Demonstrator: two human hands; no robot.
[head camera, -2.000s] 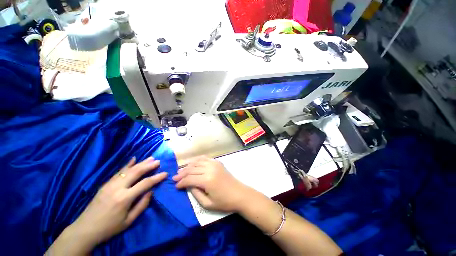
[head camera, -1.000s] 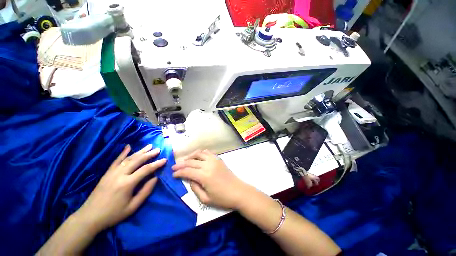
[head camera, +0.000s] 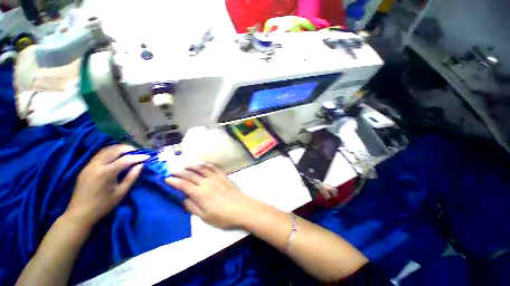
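The shiny royal-blue garment piece (head camera: 151, 218) lies bunched left of and in front of the needle area, its edge at the presser foot (head camera: 168, 152) of the white sewing machine head (head camera: 190, 78). My left hand (head camera: 109, 179) is on the fabric left of the foot, thumb and fingers closed on a gathered fold. My right hand (head camera: 209, 192) rests just right of the foot, palm down, fingertips at the fabric's right edge. Whether they pinch it is blurred. The needle itself cannot be made out.
A dark phone (head camera: 320, 156) lies on the white table surface (head camera: 268, 181). A yellow and red item (head camera: 256, 138) lies under the machine arm. A grey parts box (head camera: 376, 137) stands at the right. Blue cloth (head camera: 414, 195) fills the lower right. Red material (head camera: 263, 12) is behind the head.
My left hand has moved up toward the foot and gone from lying flat to gripping a fold. The fabric has shifted, baring a white table edge below. The camera view has moved and blurred.
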